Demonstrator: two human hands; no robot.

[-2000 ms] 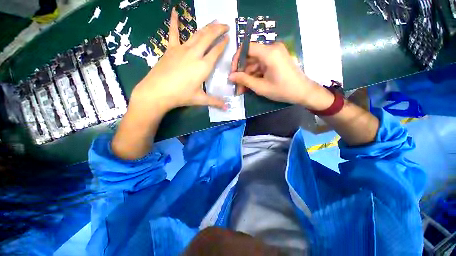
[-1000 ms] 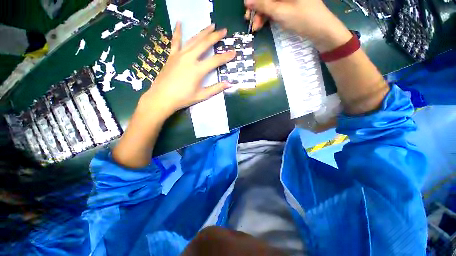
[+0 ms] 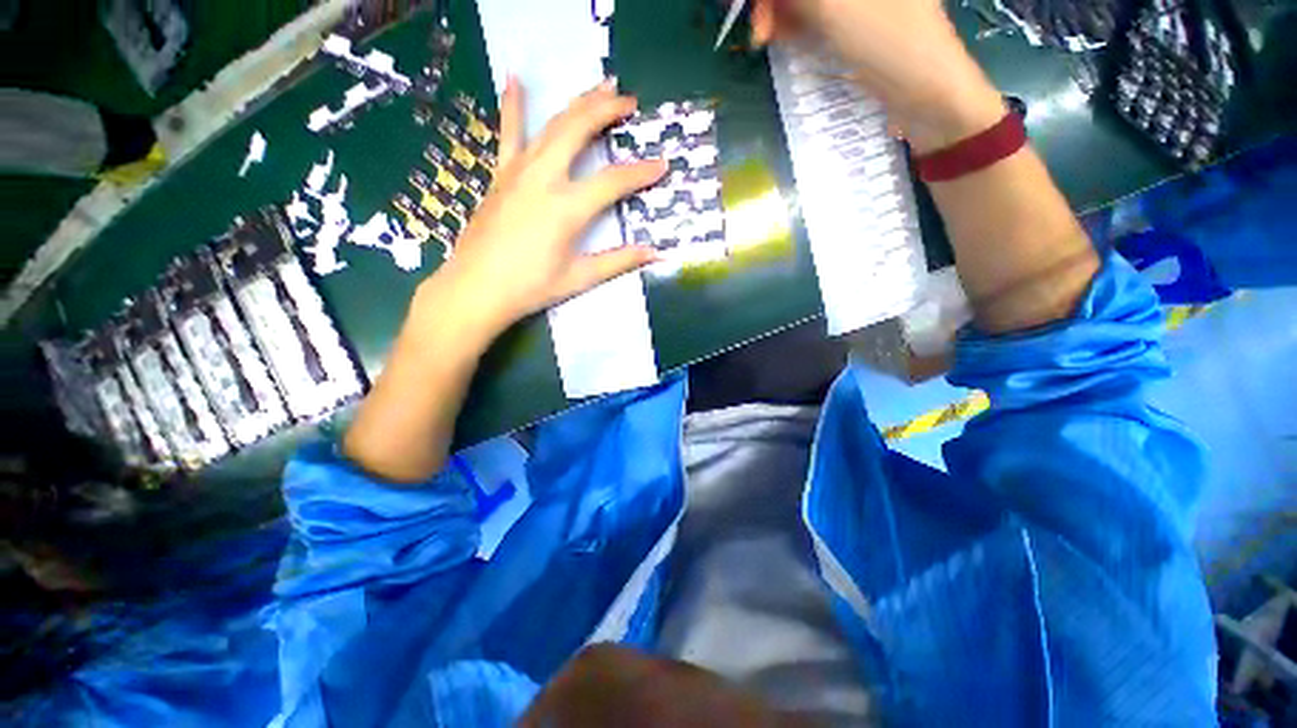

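Note:
A small black-and-white circuit-board panel (image 3: 674, 185) lies on the dark-green bench. My left hand (image 3: 541, 221) is spread flat, its fingertips on the panel's left edge and its palm side over a long white liner strip (image 3: 609, 341). My right hand (image 3: 868, 50) is at the top edge, partly cut off, above a second white liner strip (image 3: 861, 213) with rows of small marks. It holds a slim pointed tool, probably tweezers (image 3: 731, 23), whose tip points left, beyond the panel's upper right.
A row of several long silver-white and black frames (image 3: 214, 349) lies at left. Loose white scraps (image 3: 324, 213) and a gold-looking panel (image 3: 444, 178) lie at upper left. Dark patterned panels (image 3: 1173, 86) are piled at far right. The bench edge runs below my hands.
Over two seconds, my right hand has moved from the first strip up and right over the second strip. The small panel is now uncovered. My left hand now touches the panel's edge.

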